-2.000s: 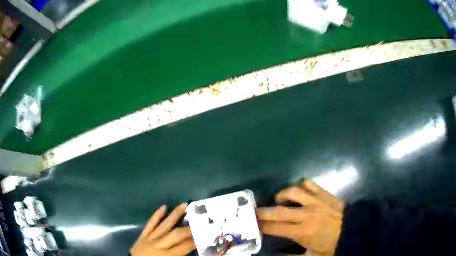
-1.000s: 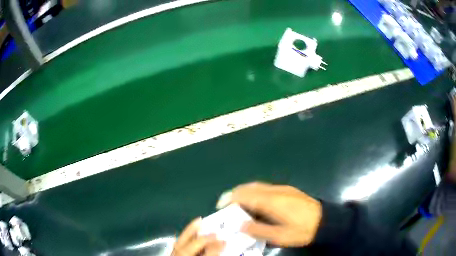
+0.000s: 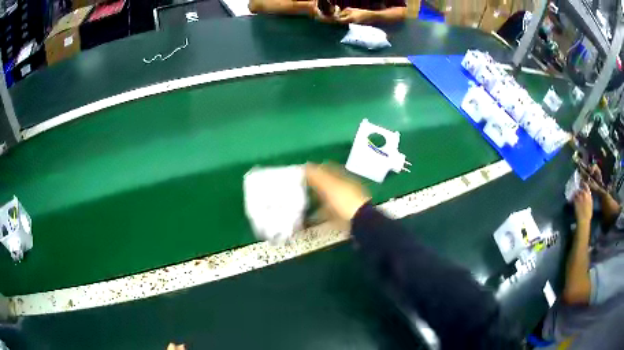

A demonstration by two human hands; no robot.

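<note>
My right hand [image 3: 335,195] is blurred and holds a white housing [image 3: 276,203] over the near edge of the green belt [image 3: 171,198], left of a second white housing [image 3: 369,154]. That second housing lies on the belt with its round hole up and its pins pointing right. The inside of the held housing cannot be made out. Only a fingertip of my left hand [image 3: 176,346] shows at the bottom edge, so its state cannot be told.
A worn whitish rail [image 3: 154,281] divides belt and bench. Another housing [image 3: 15,229] is at far left. A blue mat [image 3: 445,85] bears rows of white units. A housing [image 3: 516,234] and small parts lie right. People's hands show at the top [image 3: 352,15] and right [image 3: 583,198].
My right hand has carried the white housing from over the bench up to the belt. My left hand has let go and is almost out of view. The view has shifted, showing more of the far side.
</note>
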